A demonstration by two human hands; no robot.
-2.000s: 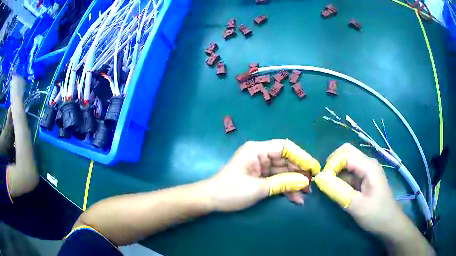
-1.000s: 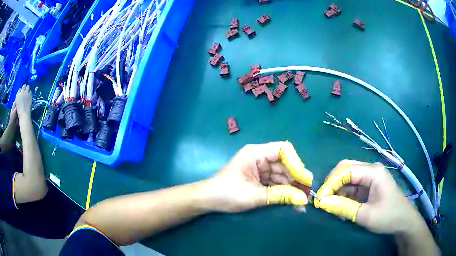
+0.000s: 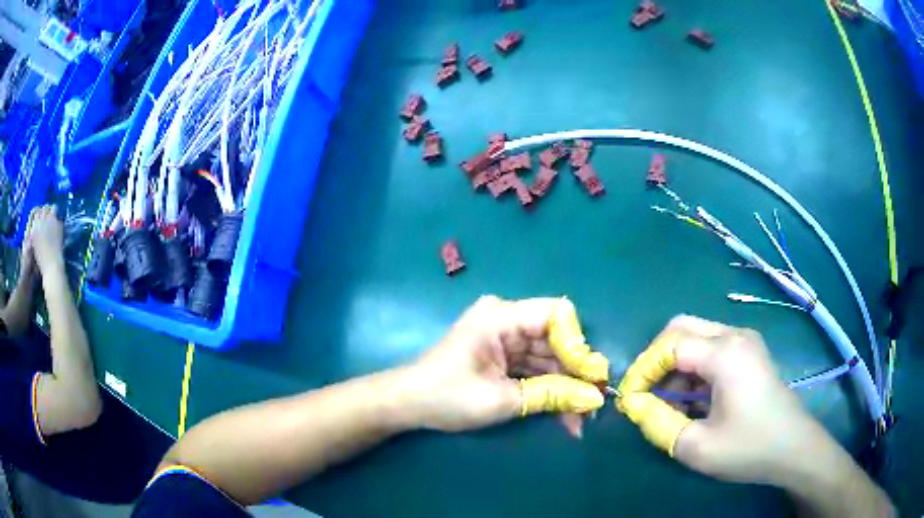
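Observation:
My left hand (image 3: 517, 369), with yellow finger cots, pinches a small brown-red connector housing (image 3: 608, 389), mostly hidden between thumb and finger. My right hand (image 3: 699, 395), also in yellow cots, pinches a thin wire end right beside it. The two hands' fingertips nearly touch; whether the wire tip is inside the housing cannot be told. A branched white cable (image 3: 833, 334) lies to the right, its thin wires fanned out, one branch running behind my right hand. Another white cable (image 3: 648, 136) arcs over the bench to a pile of brown-red housings (image 3: 517, 180).
Loose housings (image 3: 452, 257) lie scattered on the green bench (image 3: 385, 304). A large blue bin (image 3: 265, 253) at left holds white cables with black ribbed ends (image 3: 140, 258). Another person's arms (image 3: 63, 324) show at the far left. A yellow line (image 3: 873, 142) runs down the right.
My hands have shifted slightly left in the picture, still pinching together. A white wire branch now shows above my right hand. The other person's hands have come together.

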